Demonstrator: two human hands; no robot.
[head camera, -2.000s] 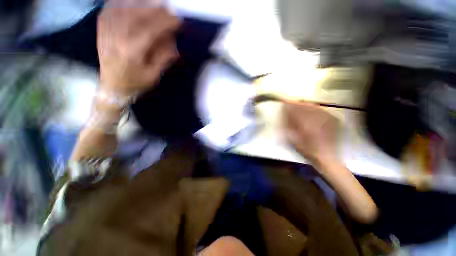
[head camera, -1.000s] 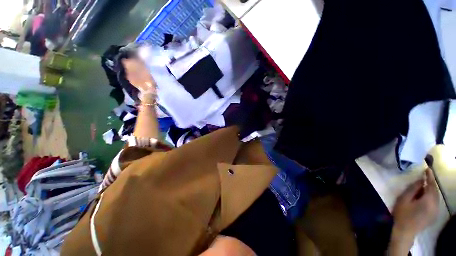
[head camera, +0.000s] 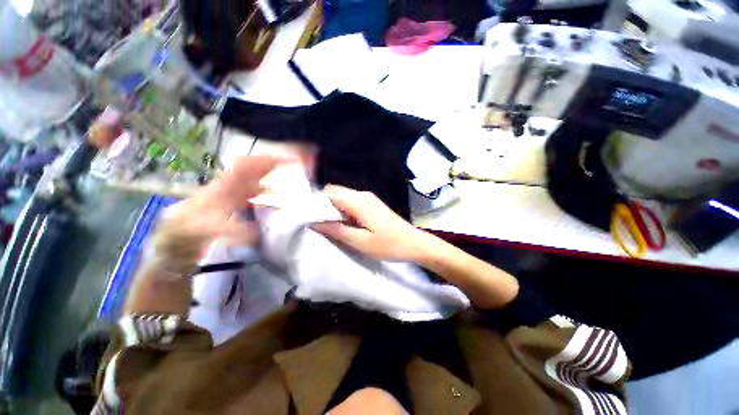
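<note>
A pale garment panel (head camera: 356, 280) hangs bunched over my lap, its upper edge between my hands. My left hand (head camera: 235, 194), blurred, holds it at the left; the fingertips are partly hidden by cloth. My right hand (head camera: 369, 223) is shut on its upper edge, thumb and fingers pinching it. A black panel (head camera: 356, 138) lies on the white table just beyond my hands, with a pale piece with a dark bar (head camera: 431, 166) at its right side.
The sewing machine (head camera: 559, 73) stands at the right. Scissors (head camera: 628, 231), a black pouch (head camera: 577, 166) and a dark phone (head camera: 709, 227) lie near the right front edge. A blue crate edge (head camera: 134, 255) is at the left. Another person's dark head (head camera: 215, 36) is at the top left.
The view has swung back to the machine table. My left hand has come from the cloth pile at the side with a pale panel. My right hand has moved from the machine bed to this panel.
</note>
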